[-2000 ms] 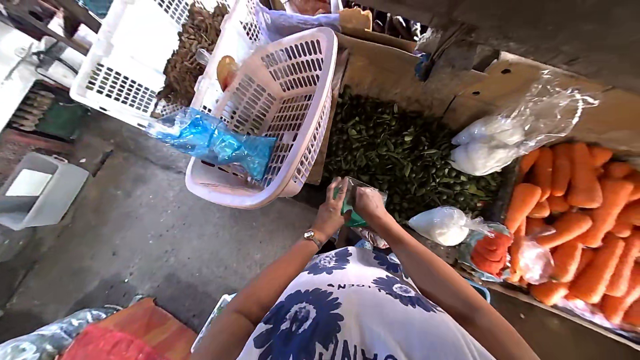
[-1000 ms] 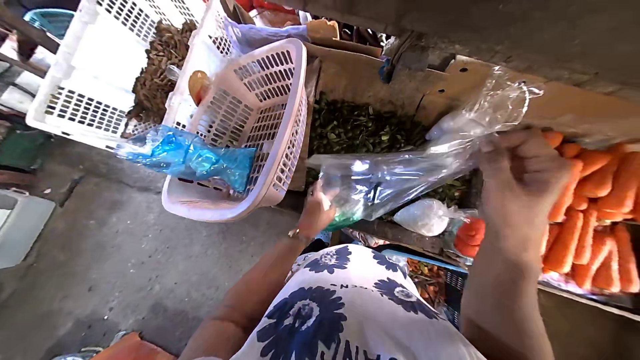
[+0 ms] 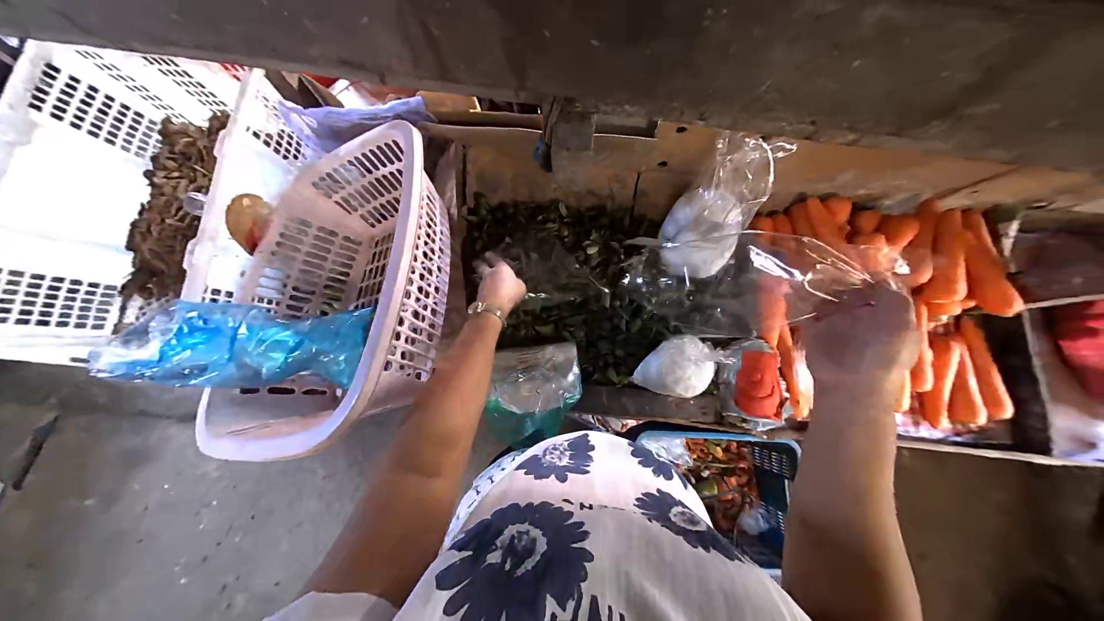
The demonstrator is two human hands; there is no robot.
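My right hand (image 3: 862, 328), blurred, holds one end of a clear plastic bag (image 3: 724, 289) stretched over the green chillies or leafy pods and the edge of the carrots (image 3: 944, 267). My left hand (image 3: 500, 285), with a wristwatch, is at the left side of the dark green produce (image 3: 595, 336); its fingers are near the bag's other end, and whether they grip it is unclear. Below lies a clear and green plastic bag stack (image 3: 535, 392). A knotted bag of white contents (image 3: 677, 366) and a larger white-filled bag (image 3: 703, 228) rest on the produce.
A pale plastic basket (image 3: 414, 267) with blue plastic bags (image 3: 241, 341) over its rim stands at left. Beyond it, a white crate (image 3: 78, 250) holds brown dried-looking produce (image 3: 177, 190). A blue-rimmed crate (image 3: 789, 448) sits below the stall edge, and a dark beam (image 3: 604, 60) crosses above.
Two seconds ago my hands were together at the green bag. My right hand has moved right with a clear bag; my left hand has moved from the green bag onto the produce.
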